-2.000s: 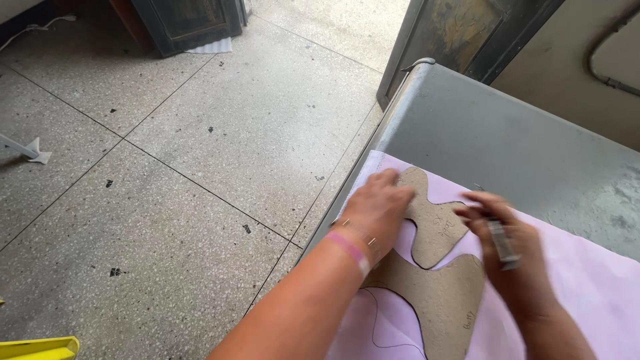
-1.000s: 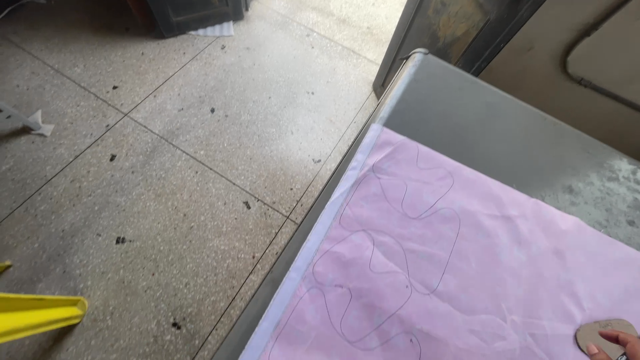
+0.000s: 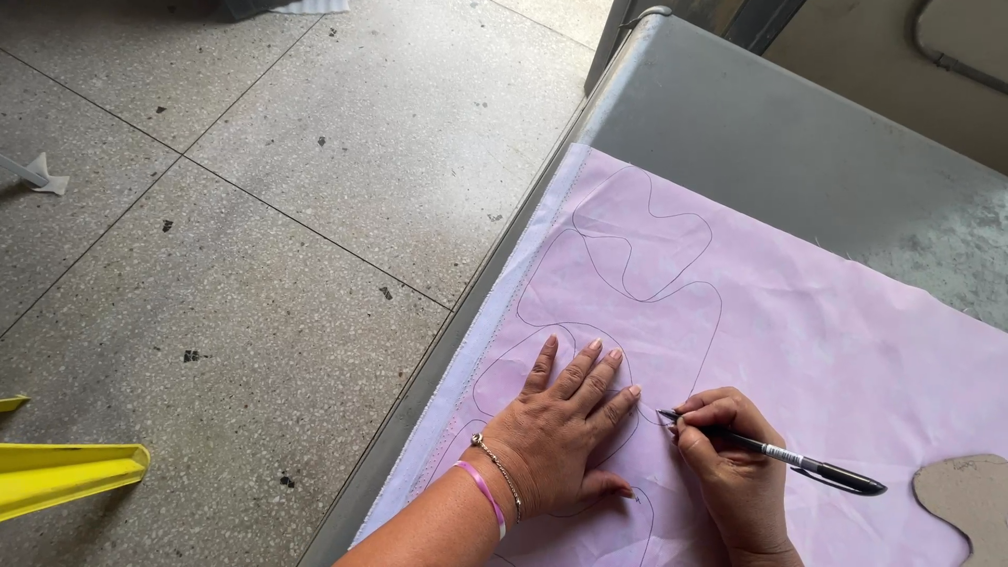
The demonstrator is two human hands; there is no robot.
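Pink fabric [image 3: 787, 331] with a stitched white edge lies on a grey metal table, with several curved shapes outlined on it in thin dark line. My left hand [image 3: 563, 425] rests flat on the fabric, fingers spread, over some outlines; a chain bracelet and a pink band circle its wrist. To its right, my right hand [image 3: 732, 465] grips a black pen [image 3: 787, 455], whose tip touches the fabric at the lower end of an outline. A cardboard template [image 3: 969, 500] with a curved edge lies on the fabric at the lower right, partly out of view.
The table's bare metal top [image 3: 756, 118] extends beyond the fabric, its long edge running beside the speckled floor [image 3: 299, 276]. A yellow object [image 3: 71, 476] stands at the lower left. A pipe [image 3: 945, 59] runs along the wall at the upper right.
The two cardboard templates seen earlier over the outlined area are gone from there; one piece lies at the right. Both hands are back over the outlines, the right with the pen against the fabric.
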